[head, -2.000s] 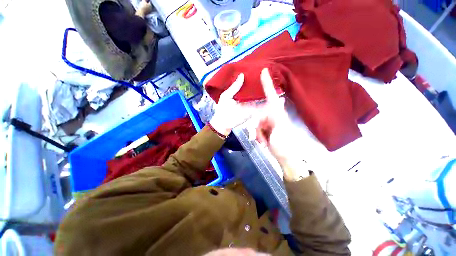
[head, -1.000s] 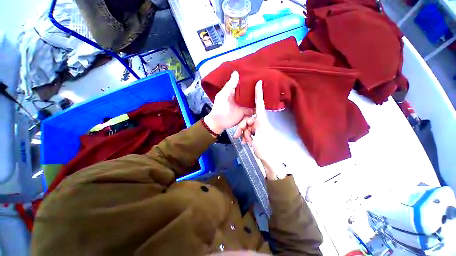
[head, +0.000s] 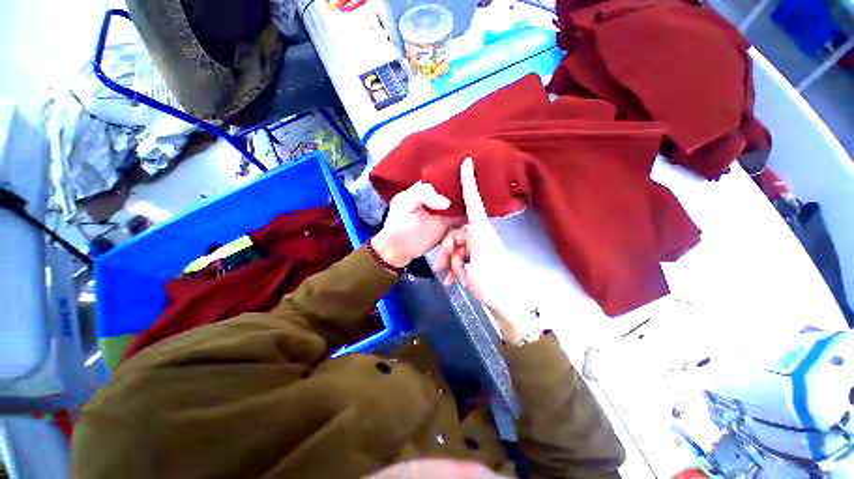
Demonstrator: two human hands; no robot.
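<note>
A dark red garment lies spread on the white table in front of me, its near left edge at my hands. My left hand holds this near edge, fingers curled and thumb on top. My right hand is beside it, index finger extended along the cloth and the other fingers curled near the edge. Whether the right fingers pinch any cloth cannot be told. A short pale strip shows on the garment's edge right of my right index finger.
A blue crate with red garments stands left of my lap. A red garment pile lies at the table's far end. A clear jar stands far left. The sewing machine is at the lower right. A chair stands beyond the crate.
The left hand's thumb has come down from a raised, spread position onto the cloth edge. The right index finger stays extended. The camera view has shifted between frames.
</note>
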